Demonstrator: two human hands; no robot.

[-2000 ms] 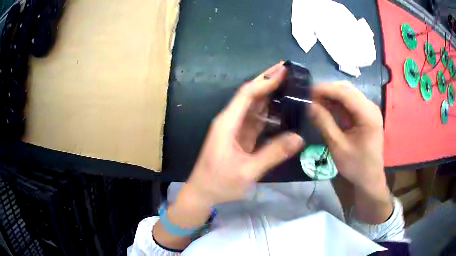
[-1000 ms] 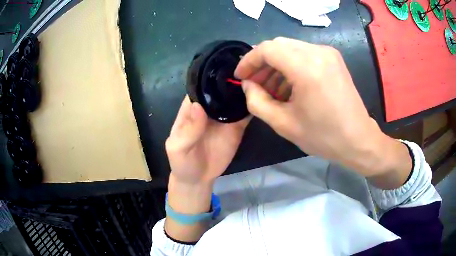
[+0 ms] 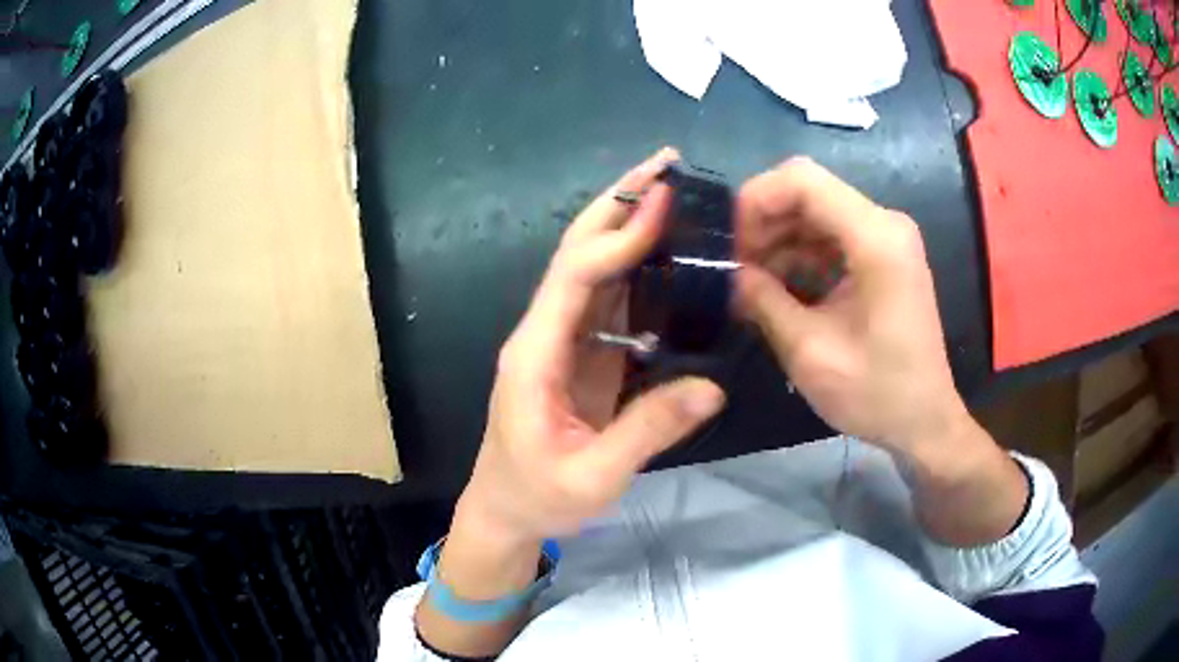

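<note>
A round black plastic housing (image 3: 698, 265) is held on edge above the dark bench. Two silver studs stick out of its left face. My left hand (image 3: 569, 362) grips the housing by its rim, with the studs between fingers and thumb. My right hand (image 3: 853, 304) is at the housing's right face, fingers bent and slightly blurred. Its fingertips are at the open side, and whether they hold a wire cannot be seen. No red wire end shows.
Rows of stacked black housings (image 3: 58, 285) stand at the left beside a tan cardboard sheet (image 3: 246, 259). A white cloth (image 3: 802, 52) lies at the top. A red sheet (image 3: 1073, 259) at right holds several green wired boards (image 3: 1095, 109). A black crate (image 3: 104, 595) is below the bench edge.
The housing has turned from facing up to standing on edge, so its studs now show. The red wire at my right fingertips is out of sight. The view has shifted slightly.
</note>
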